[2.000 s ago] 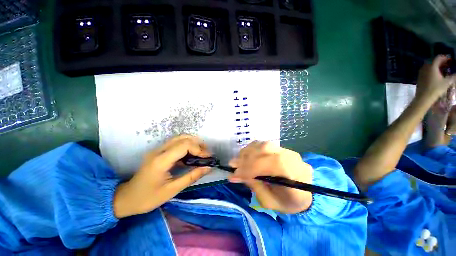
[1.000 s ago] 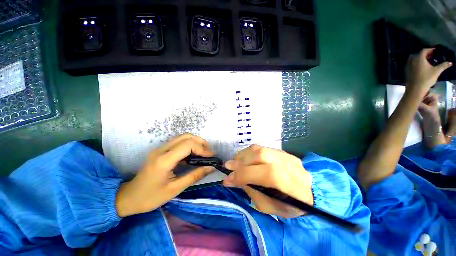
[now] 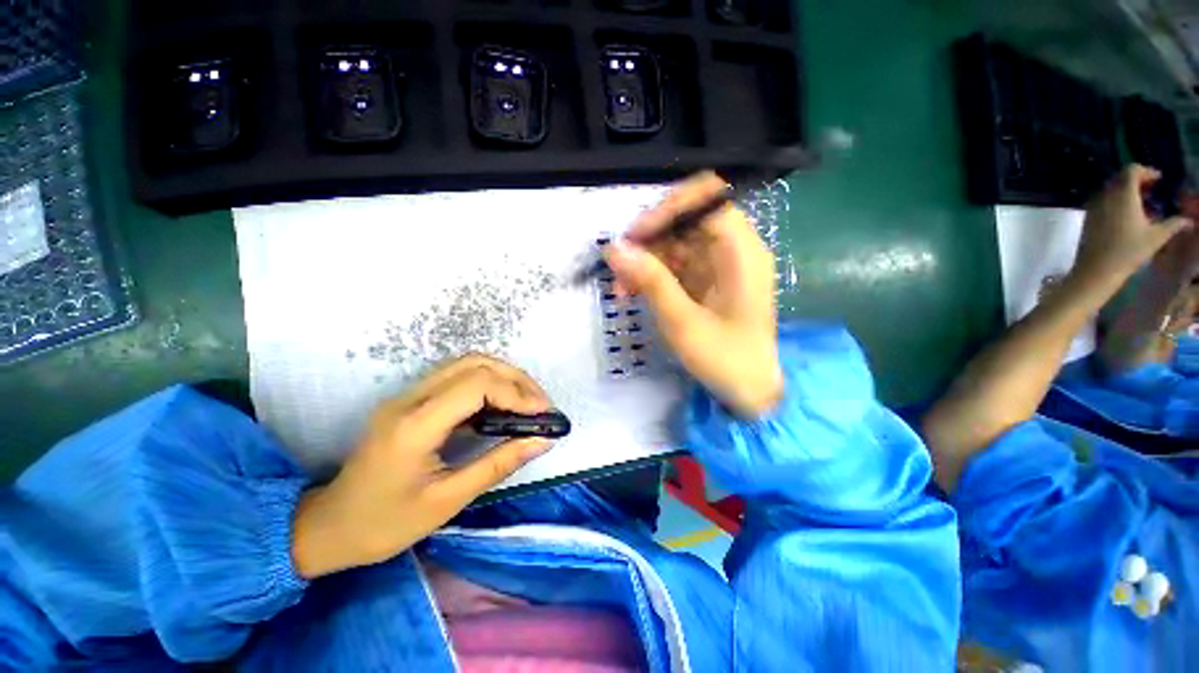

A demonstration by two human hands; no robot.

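Note:
My left hand [image 3: 427, 447] holds a black housing [image 3: 523, 425] edge-on between thumb and fingers, over the lower part of the white paper [image 3: 309, 263]. My right hand [image 3: 710, 283] holds slim black tweezers [image 3: 690, 220], blurred, their tip near the top of the column of small dark parts [image 3: 623, 322]. Whether the tip touches a part cannot be told. Grey glittering specks [image 3: 460, 316] lie scattered mid-paper, left of the dark parts.
A black foam tray [image 3: 434, 178] with several housings in its pockets lies behind the paper. A clear blister tray [image 3: 786, 217] shows at the paper's right edge; more blister trays [image 3: 59, 289] stand far left. At right, another person's arm [image 3: 1012, 355] works near another black tray [image 3: 1045, 132].
My right hand has moved from the housing up and right to the column of dark parts, and the tweezers now tilt up to the right. My left hand holds the housing nearly in place.

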